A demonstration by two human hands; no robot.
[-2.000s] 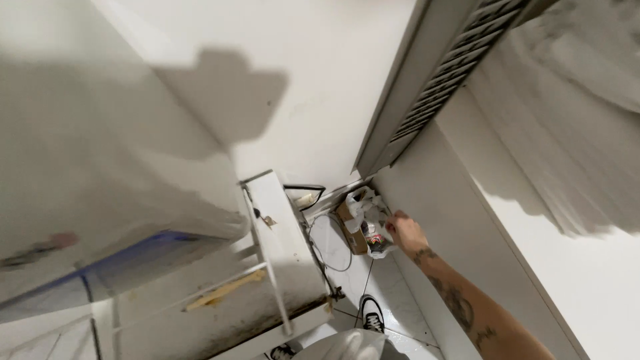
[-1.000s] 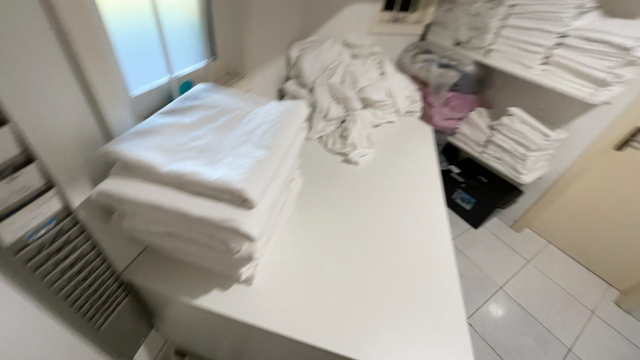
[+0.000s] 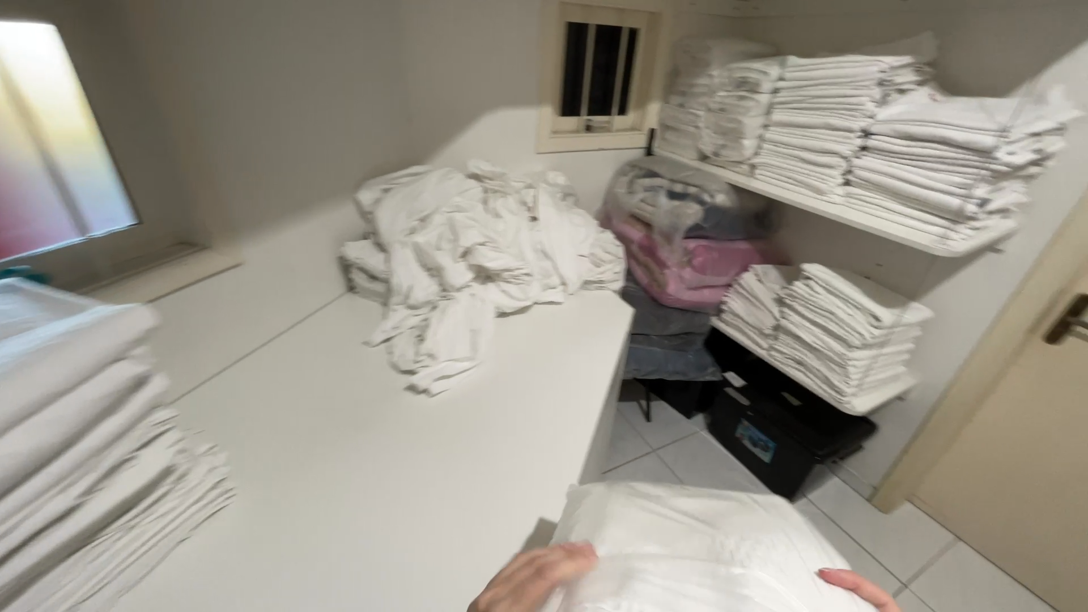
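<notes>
Both hands carry a white folded linen bundle point(image 3: 697, 544) at the bottom of the head view, beside the edge of a white table point(image 3: 365, 476). My left hand point(image 3: 540, 578) presses on its left side, and the fingertips of my right hand point(image 3: 854, 588) rest on its right side. The rest of each hand is cut off by the frame or hidden by the bundle. On the table's left stands a tall stack of folded white linens point(image 3: 76, 450). A crumpled heap of white cloth point(image 3: 484, 246) lies toward the table's far end.
Wall shelves point(image 3: 892, 229) on the right bear stacks of folded white cloths point(image 3: 926, 161). Below are a black plastic box point(image 3: 765, 433) and, beside the table, bagged pink textiles point(image 3: 680, 263) on grey ones. A door point(image 3: 1011, 459) stands at the right, a frosted window point(image 3: 59, 136) at the left.
The view has swung from a narrow floor corner to the table and shelves. The right hand was low by a bag on the floor two seconds ago; both hands now hold the white bundle.
</notes>
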